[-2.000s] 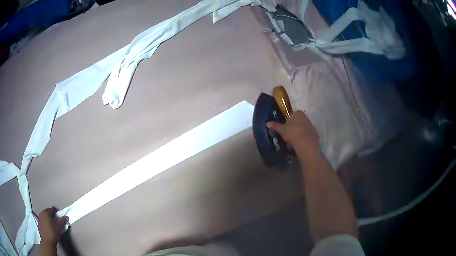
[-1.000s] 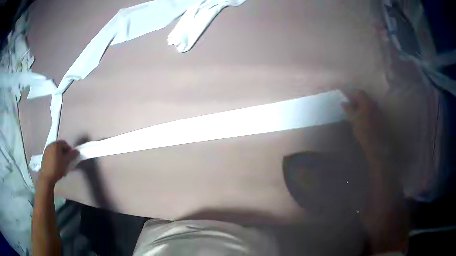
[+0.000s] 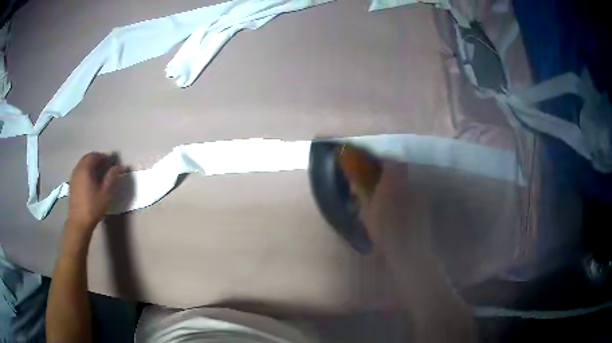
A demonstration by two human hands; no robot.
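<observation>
A long white fabric strip lies across the board, flat in the middle and right, with a fold and curve towards its left end. My left hand is at the strip's left part, fingers bent over it; whether it pinches the cloth is hard to tell. My right hand, blurred, holds the iron by its orange-brown handle. The iron's dark body lies over the strip near the middle and covers part of it.
Loose white strips drape along the board's far side and down its left. The pinkish-beige board cover lies under everything. More white strips hang at the far right near a blue covering. A pale hose runs at the lower right.
The strip has shifted right, its right end now near the board's right edge. My right hand has left the strip's end and now holds the iron on it. My left hand has moved slightly up and right.
</observation>
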